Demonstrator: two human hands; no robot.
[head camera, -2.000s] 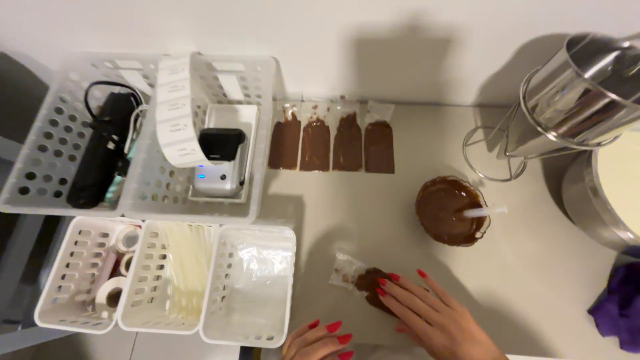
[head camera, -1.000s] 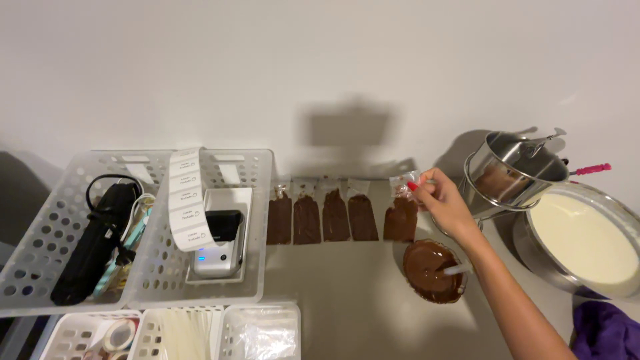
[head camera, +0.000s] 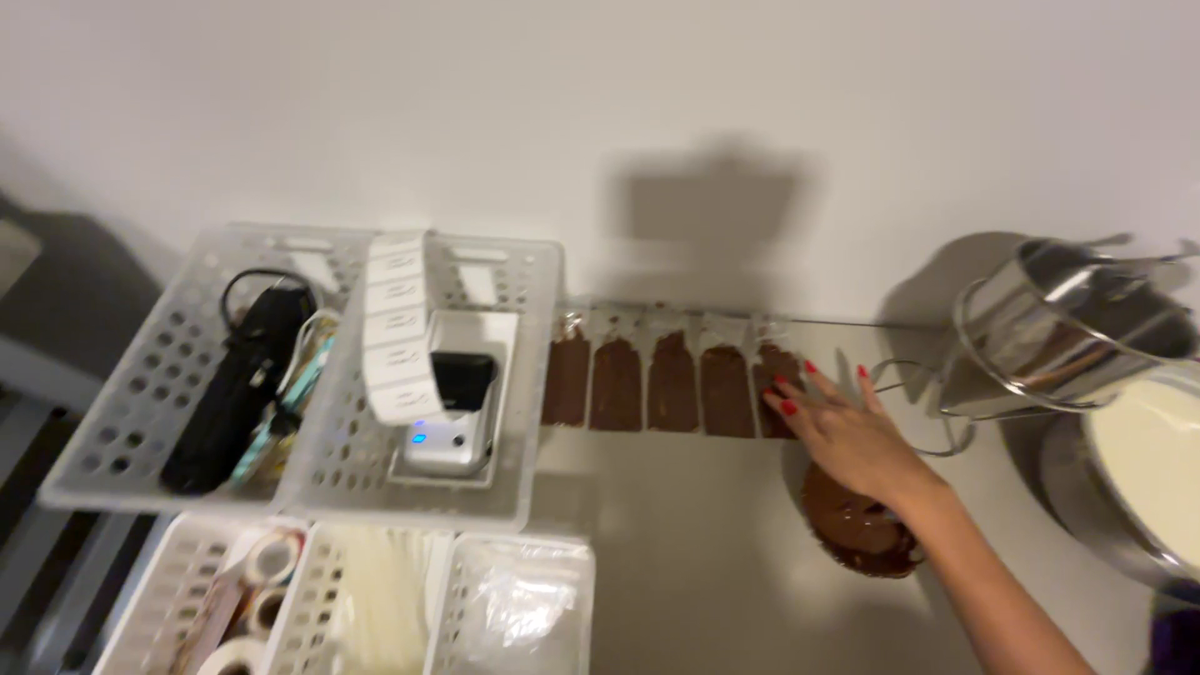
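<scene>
My right hand reaches in from the lower right, fingers spread, with its fingertips on the rightmost chocolate-filled clear bag. That bag stands in line with several other flat bags of chocolate along the foot of the wall, their clear tops toward the wall. Under and just beyond my right wrist is a bowl of melted chocolate, partly hidden by the hand and forearm. My left hand is out of view.
At left, a perforated plastic basket holds a label printer, a label strip and a black cased item. Smaller baskets below hold tape rolls and clear bags. On the right are a metal funnel on a wire stand and a pot of cream-coloured liquid.
The fifth bag, under my right hand two seconds ago and held up by its top one second ago, now lies at the row's right end. My right hand has let go of its top.
</scene>
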